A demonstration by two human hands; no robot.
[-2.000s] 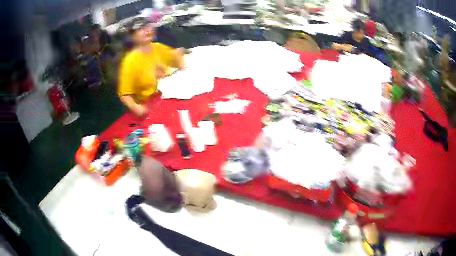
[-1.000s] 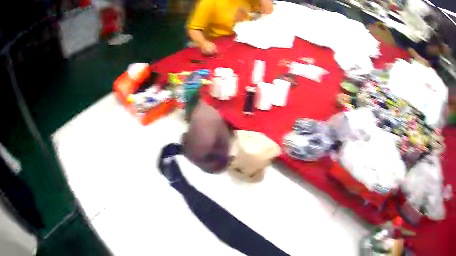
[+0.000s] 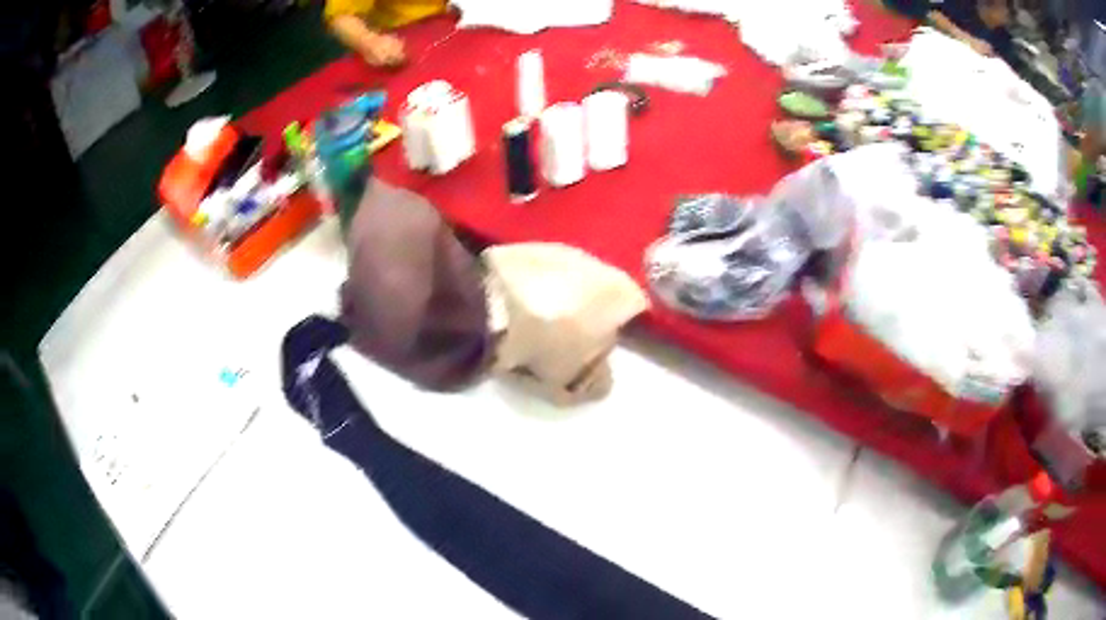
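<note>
A long navy-black sash [image 3: 485, 523] lies on the white table [image 3: 776, 533]. It runs from a looped end beside the brown lump at the left down to the bottom edge, where it is cut off. The brown cloth-covered lump [image 3: 412, 291] and the beige one [image 3: 560, 313] stand side by side on the white table's back edge, just beyond the looped end. Neither my left hand nor my right hand is in the picture.
An orange tray of small items [image 3: 273, 228] stands left, near a teal bottle [image 3: 342, 158]. White cones [image 3: 564, 143] and a black cone [image 3: 520, 160] stand on the red cloth. Bagged red boxes [image 3: 904, 375], a bottle [image 3: 982, 545] and yellow tape [image 3: 1033, 581] are right. A person's hand [image 3: 382, 49] shows behind.
The camera view has swung and tilted down, so the white table fills more of the picture. The sash keeps its place beside the brown lump.
</note>
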